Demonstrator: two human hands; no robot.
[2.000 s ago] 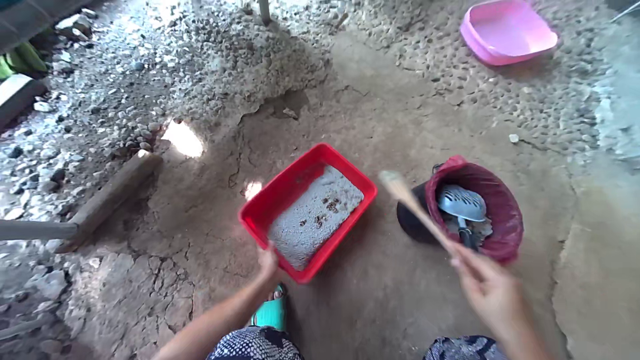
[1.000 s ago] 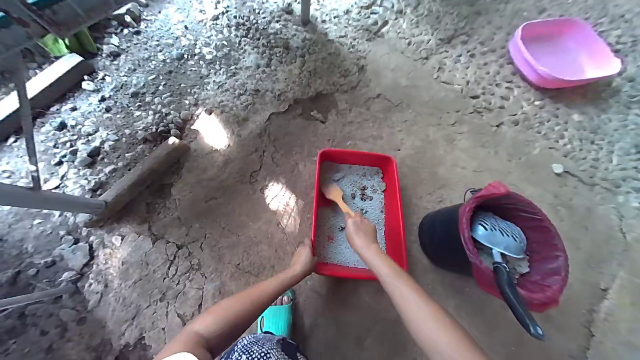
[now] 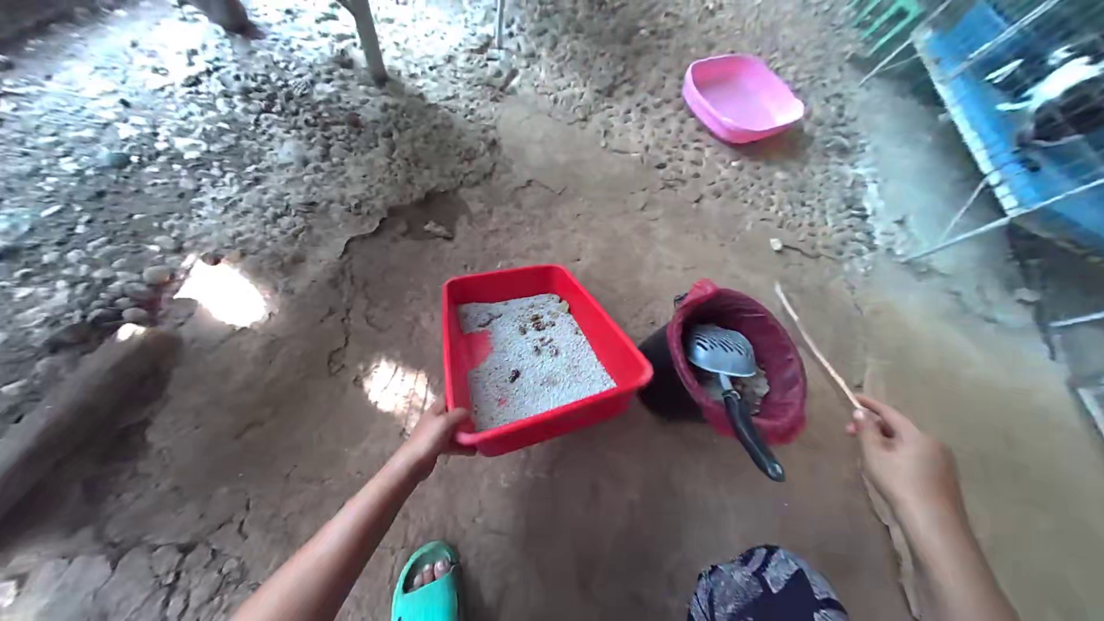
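Observation:
My left hand (image 3: 438, 434) grips the near left corner of a red plastic litter tray (image 3: 552, 418). Grey-white granular litter (image 3: 561, 366) covers most of the tray's bottom, with brown clumps on it and a bare red patch at the left. Off to the right, my right hand (image 3: 897, 444) holds a thin wooden spatula or stick (image 3: 815, 349), seen edge-on, beyond the bin. Between the hands stands a dark bin (image 3: 666, 379) with a dark red bag liner (image 3: 783, 362). A slotted metal scoop (image 3: 721, 349) with a black handle rests in it, the handle over the rim.
A pink plastic basin (image 3: 743, 99) sits on the pebbled ground farther back. At the right is a wire cage with a blue floor (image 3: 992, 95) and a black-and-white animal on it. A log (image 3: 78, 405) lies at the left; a thin post (image 3: 369, 43) stands behind.
One second ago my right hand held the wooden tool in the litter; now it is out to the right, past the bin. My left hand stays at the tray, whose angle in view has changed.

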